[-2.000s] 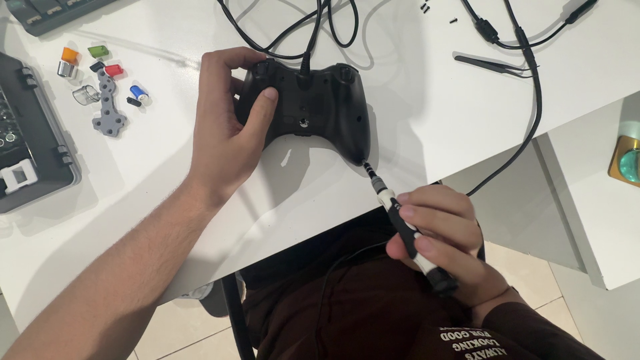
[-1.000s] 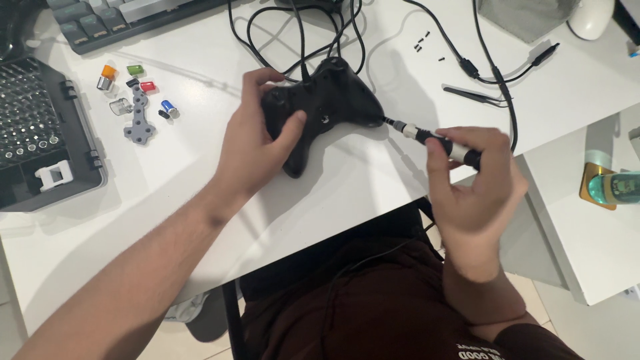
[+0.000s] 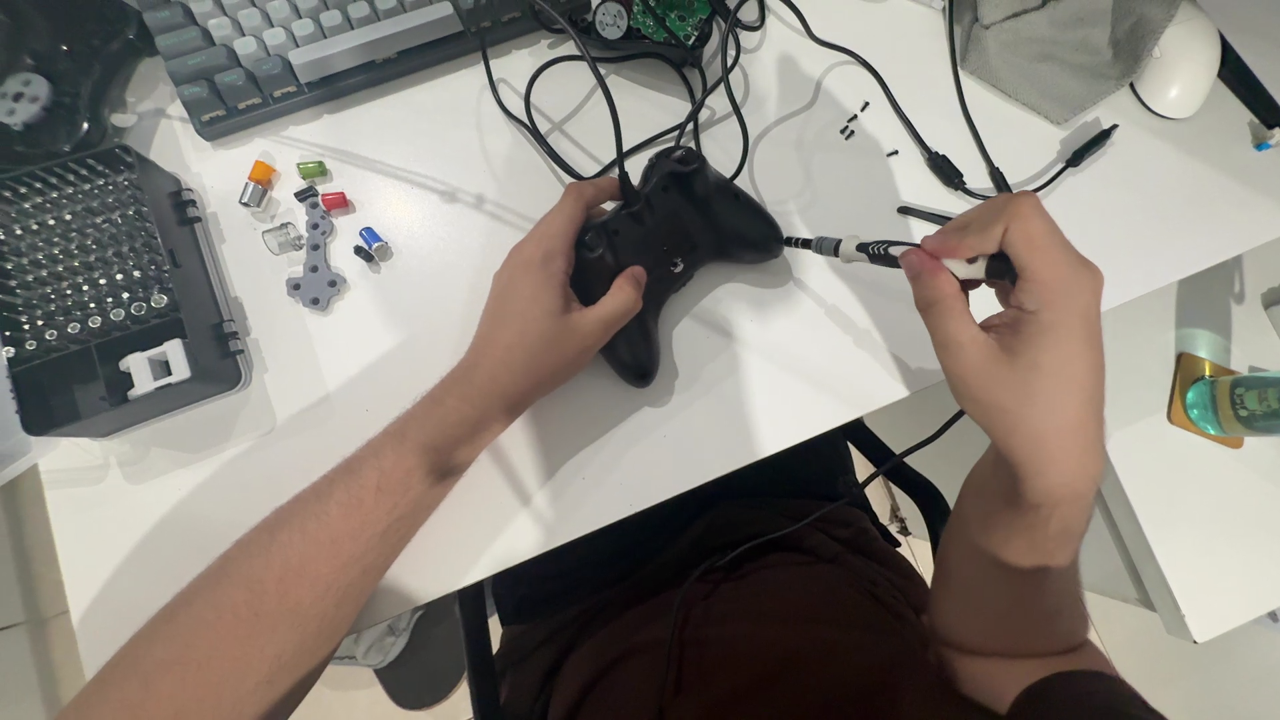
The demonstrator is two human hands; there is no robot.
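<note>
My left hand (image 3: 560,290) grips the left part of a black game controller (image 3: 700,215), which lies back side up on the white desk with its cable leading away at the top. In my right hand (image 3: 1020,310) is a black-and-white precision screwdriver (image 3: 870,250), held almost level, its tip at the end of the controller's right handle. Whether the tip sits in a screw hole cannot be seen. Several small black screws (image 3: 850,125) lie beyond, and tweezers (image 3: 925,214) are partly hidden behind my right hand. A grey rubber button pad (image 3: 318,260) rests at the left among coloured buttons (image 3: 372,240).
An open bit case (image 3: 190,380) stands at the left, below a keyboard (image 3: 330,60). Black cables (image 3: 540,100) loop behind the controller near a green circuit board (image 3: 670,20). A grey cloth (image 3: 1060,50) and a white mouse (image 3: 1180,65) lie at the back right.
The controller has turned counterclockwise in my left hand. The screwdriver has gone from a steep slant to nearly level, its tip staying by the right handle. The view has shifted.
</note>
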